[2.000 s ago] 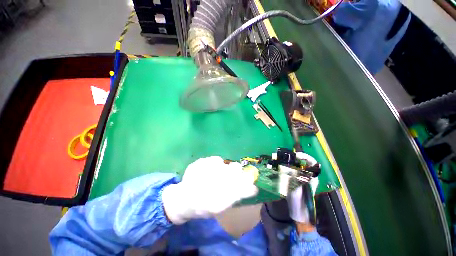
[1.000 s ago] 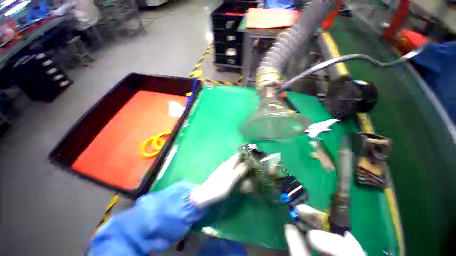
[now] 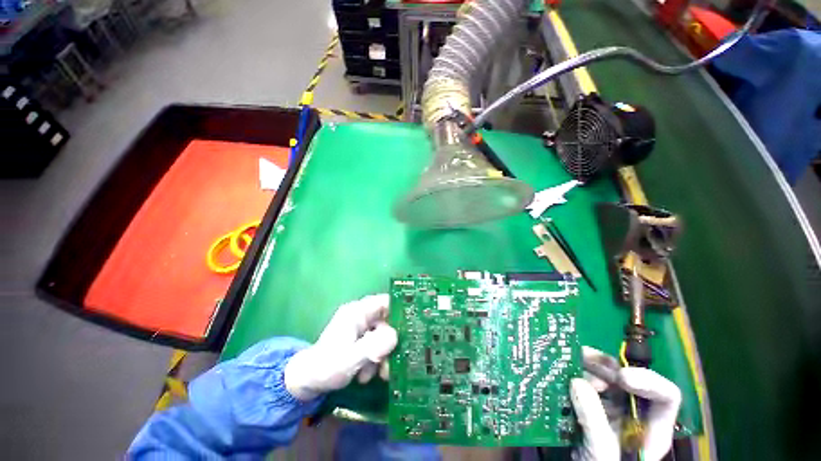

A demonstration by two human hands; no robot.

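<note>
A green printed circuit board (image 3: pixel 482 360) is held up over the front of the green mat, its flat side with silvery solder dots and small chips facing me. My left hand (image 3: pixel 347 351), in a white glove, grips its left edge. My right hand (image 3: pixel 626 401), also gloved white, is at its lower right edge, fingers touching the board. A soldering iron (image 3: pixel 637 347) with a dark handle runs from my right hand up to the iron stand (image 3: pixel 646 261), its tip end at the stand. Whether the right fingers still grip the iron's handle is partly hidden.
The fume hood (image 3: pixel 464 194) hangs over the green mat (image 3: pixel 333 198). White pieces (image 3: pixel 551 198) and dark tweezers (image 3: pixel 569 252) lie behind the board. A cooling fan (image 3: pixel 585 137) stands beside the conveyor belt (image 3: pixel 720 234). A black tote (image 3: pixel 166 329) at left holds yellow rings (image 3: pixel 232 248).
The board has turned from steeply tilted to flat-side towards me, with both hands now at its side edges. The iron has moved up to the stand. The camera view has shifted.
</note>
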